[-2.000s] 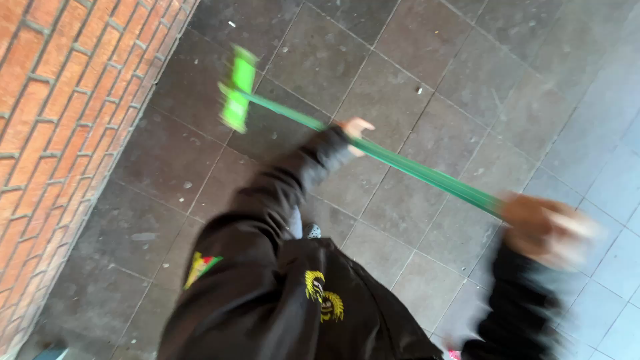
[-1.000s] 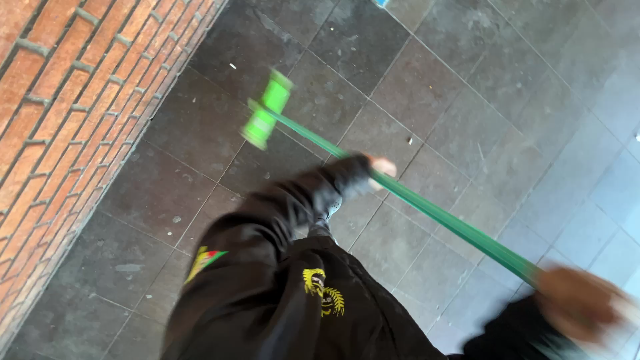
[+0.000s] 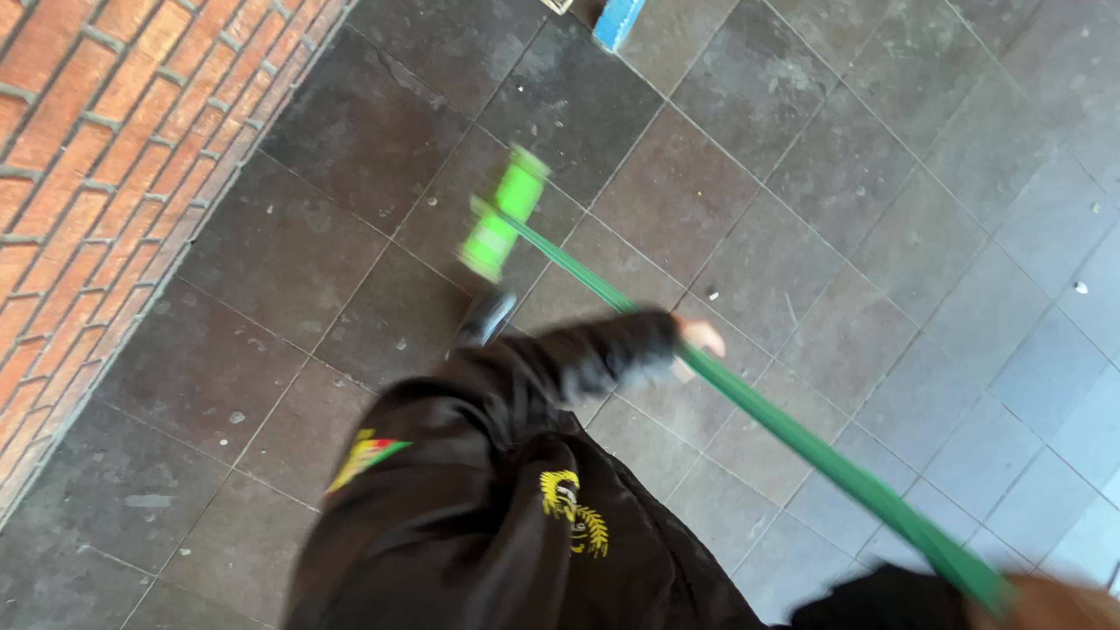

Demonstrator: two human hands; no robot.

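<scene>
A long green broom handle (image 3: 787,420) runs diagonally from the lower right toward the upper left. Its bright green broom head (image 3: 505,214) lies low over the dark tiles and is blurred. My left hand (image 3: 700,339) grips the handle around its middle, the fingers partly hidden by the black sleeve. At the bottom right edge my right hand (image 3: 1050,604) is closed around the upper end of the handle, blurred and partly cut off by the frame. A dark shoe (image 3: 490,313) shows just below the broom head.
An orange brick wall (image 3: 131,131) rises along the left. Small bits of debris (image 3: 712,295) are scattered over the floor tiles (image 3: 682,192). A blue post or leg (image 3: 618,22) stands at the top edge, beside a pale object (image 3: 556,5).
The blue post has come further into view at the top as the view shifted. My right hand has moved toward the lower right edge. Both hands still hold the broom handle.
</scene>
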